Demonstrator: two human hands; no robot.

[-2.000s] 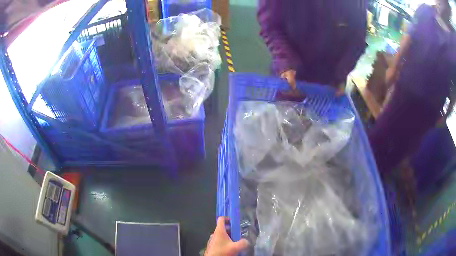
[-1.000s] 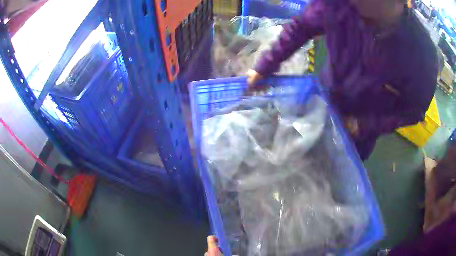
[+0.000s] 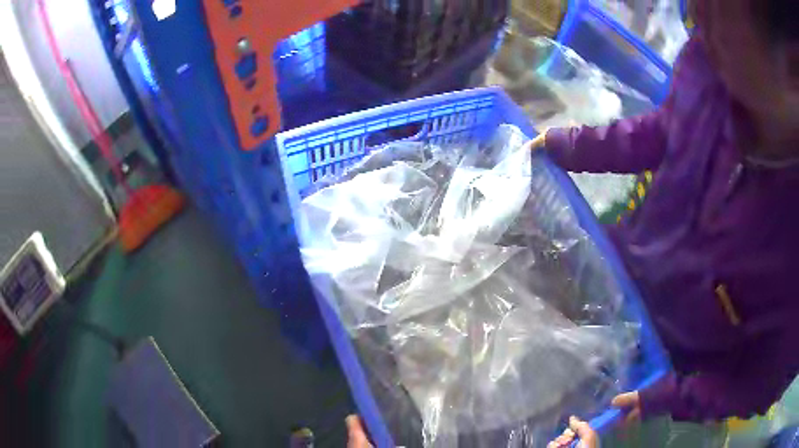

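Note:
A blue crate with slotted walls fills the middle of the view, slightly turned. A crumpled clear plastic liner covers grey-brown contents inside it. My left hand is on the crate's near left side, mostly cut off by the bottom edge. My right hand has its fingers over the near rim, also partly cut off. A coworker's hand is at the near right corner, and the other hand is at the right rim.
A person in a purple jacket stands close on the right. A blue rack upright and orange beam are beside the crate's far left. A scale platform, its display and an orange broom head are left.
The view has swung left and the crate is now beside the orange beam. The coworker has moved round to the crate's right side. My right hand has come into view.

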